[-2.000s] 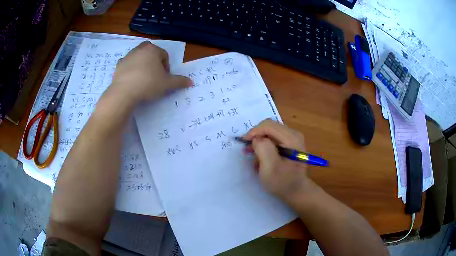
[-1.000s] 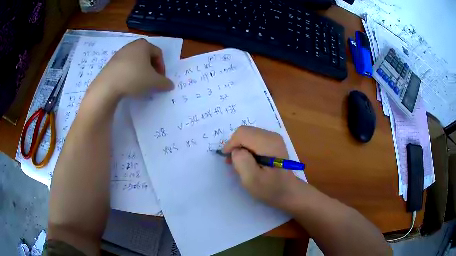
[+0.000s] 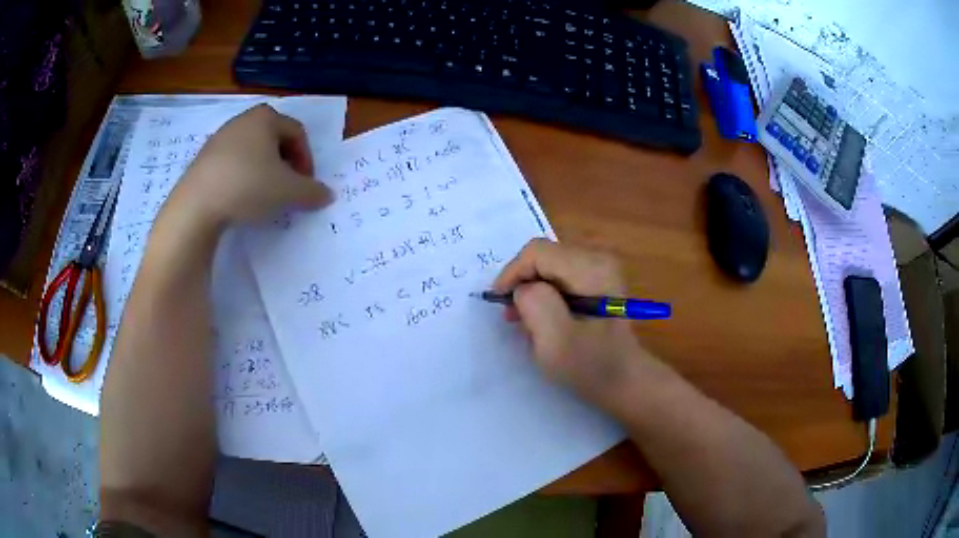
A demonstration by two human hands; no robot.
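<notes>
A white order worksheet [image 3: 421, 410] with handwritten letters and numbers lies at a tilt in the centre. My right hand [image 3: 568, 315] is shut on a dark pen [image 3: 620, 307] with a blue end and yellow band. Its tip is at the sheet, just right of a row of figures under the size letters. My left hand [image 3: 252, 168] rests on the sheet's upper left part with fingers curled; whether it grips anything cannot be told. A second handwritten sheet [image 3: 247, 363] lies under my left forearm.
Orange-handled scissors [image 3: 76, 305] lie on papers at left. A black keyboard [image 3: 473, 63] is at the back, a mouse [image 3: 736, 228] to the right. Further right are a blue object [image 3: 729, 97], a calculator [image 3: 812, 142], pink-lilac sheets [image 3: 815, 257] and a black slab [image 3: 866, 347] with a white cable.
My right hand first moved left with the pen, then back right on the sheet. More figures now show under the size letters. The view has shifted slightly.
</notes>
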